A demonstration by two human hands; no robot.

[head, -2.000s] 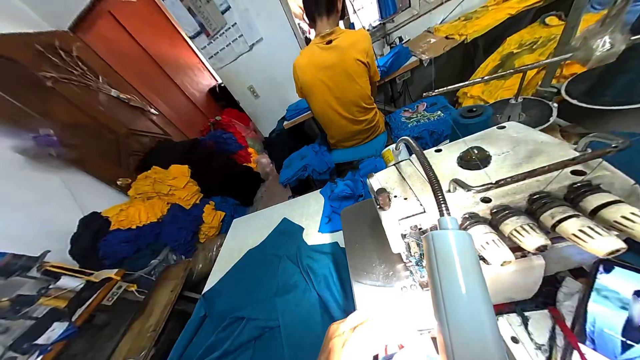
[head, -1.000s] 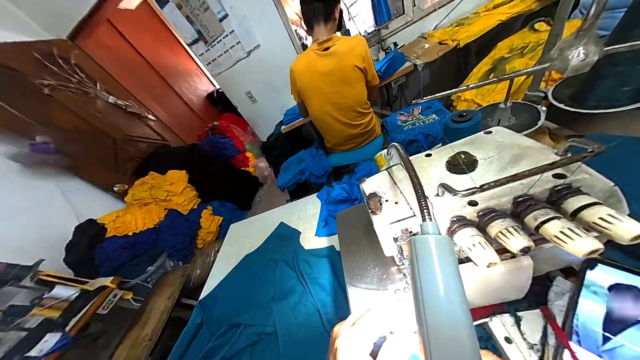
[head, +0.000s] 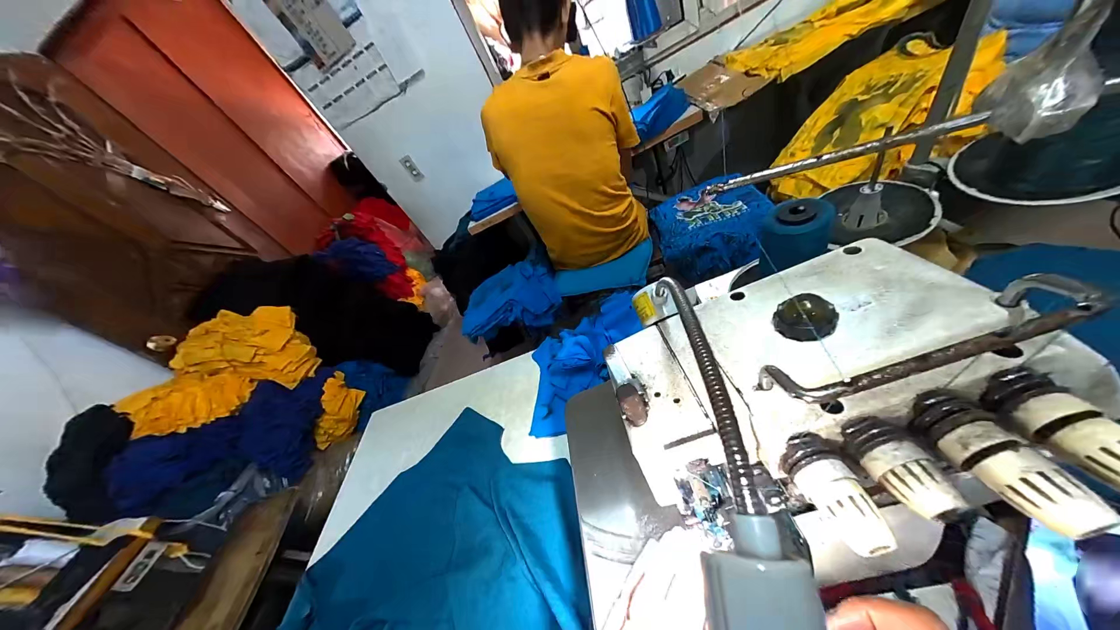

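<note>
An overlock sewing machine [head: 840, 350] fills the right side, with several tension dials [head: 836, 494] along its front. A gooseneck lamp [head: 761, 577] throws a bright glare over the needle area. My left hand [head: 665, 582] lies in that glare at the machine's metal plate [head: 617, 490]; its fingers and anything under them are washed out. Only a small part of my right hand [head: 884, 614] shows at the bottom edge, right of the lamp. A teal fabric piece [head: 464, 534] is spread on the white table [head: 446, 402], left of the plate.
Ahead, a person in a mustard shirt [head: 560, 149] sits facing away. Blue cloth [head: 569, 363] lies at the table's far edge. Yellow [head: 236, 350], navy [head: 210, 451] and black fabric [head: 324, 306] is heaped at left. A thread cone [head: 796, 229] stands behind the machine.
Part of my right hand now shows at the bottom edge, right of the lamp. My left hand stays by the needle area. The teal fabric looks much the same.
</note>
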